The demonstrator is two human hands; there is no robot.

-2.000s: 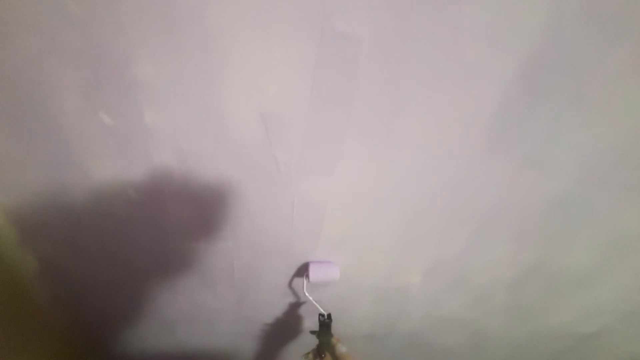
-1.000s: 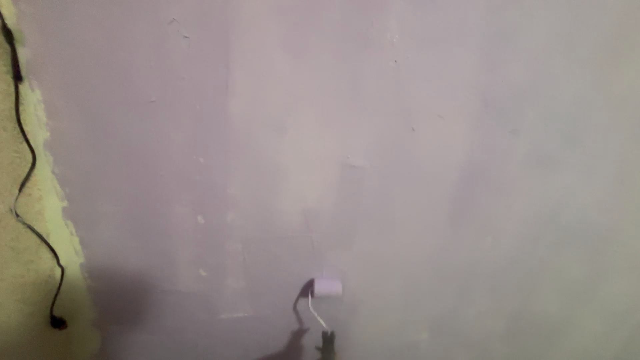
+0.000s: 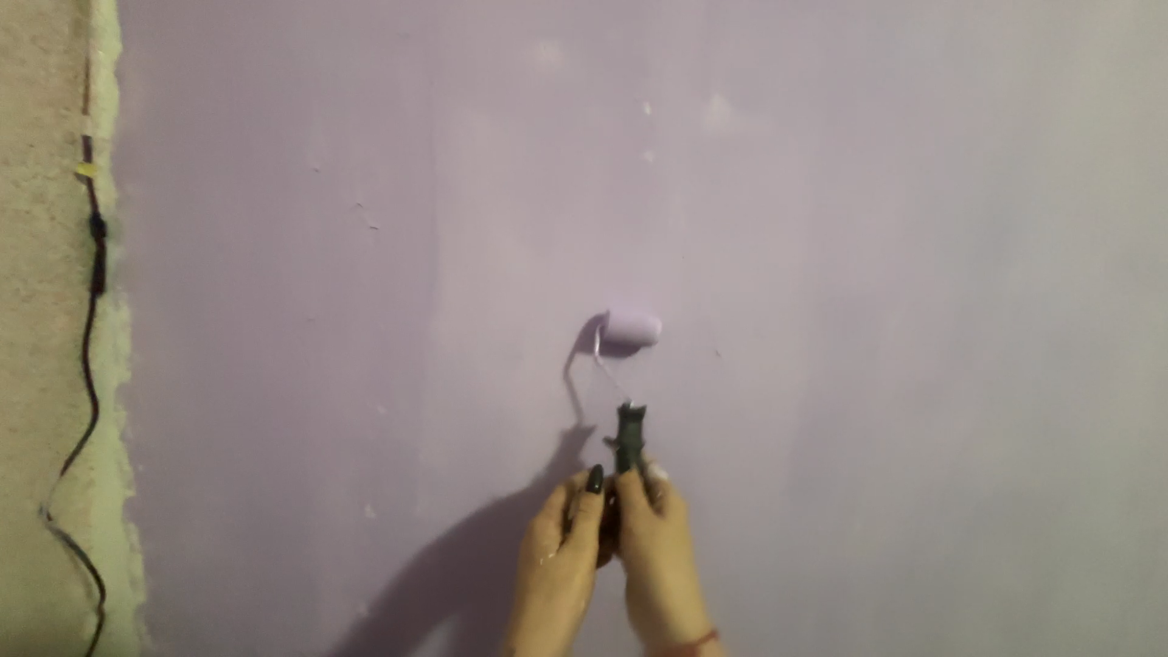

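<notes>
A small paint roller [image 3: 631, 327] with a lilac sleeve rests against the purple-painted wall [image 3: 274, 365]. Its thin wire frame runs down to a dark green handle [image 3: 630, 429]. My right hand [image 3: 657, 538] is closed around that handle, thumb along it, with a red band at the wrist. Close beside it on the left, my left hand [image 3: 566, 547] has its fingers curled at the lower part of the handle, where its grip is partly hidden. Its thumb shows a dark nail, and paint specks mark the skin.
Along the left edge a dark cable [image 3: 91, 365] with an inline piece hangs down a beige, unpainted strip of wall [image 3: 41, 319]. A ragged pale green edge borders the purple. Small bumps and lighter patches mark the wall, and a shadow falls left of the hands.
Both hands now show at the handle; a second ago only the roller and the handle's top were in view. The roller stands higher in the picture. The view has shifted along the wall.
</notes>
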